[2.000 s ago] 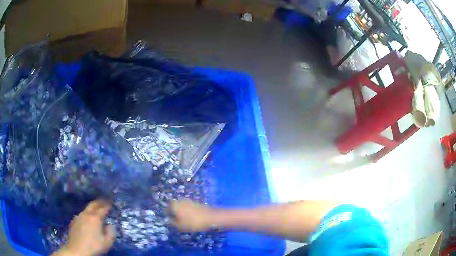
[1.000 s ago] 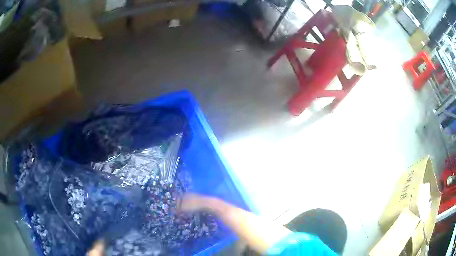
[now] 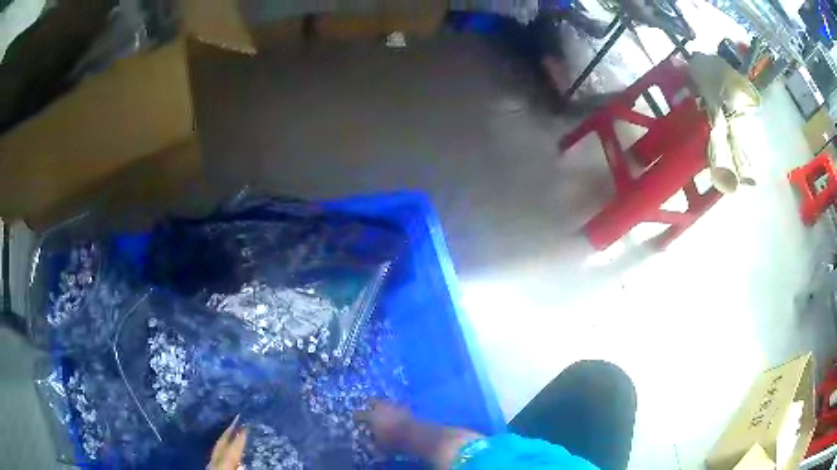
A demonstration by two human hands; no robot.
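Observation:
The deep blue tote stands on the floor with small loose white-grey parts heaped inside. Clear plastic bags of parts lie in its left half, and another bag of white parts lies in the middle. My right hand reaches into the loose parts at the tote's near right; its fingers are blurred and partly hidden. My left hand is cut off by the bottom edge, with fingertips beside a heap of parts; its grip cannot be told.
A brown carton stands behind the tote at the left. A red stool with a pale cloth on it stands at the back right. An open carton is at lower right, and another red stool is at far right.
Since the first frame, the view has shifted and the tote sits lower in it. My left hand has moved lower, nearly out of view. My right hand stays in the loose parts.

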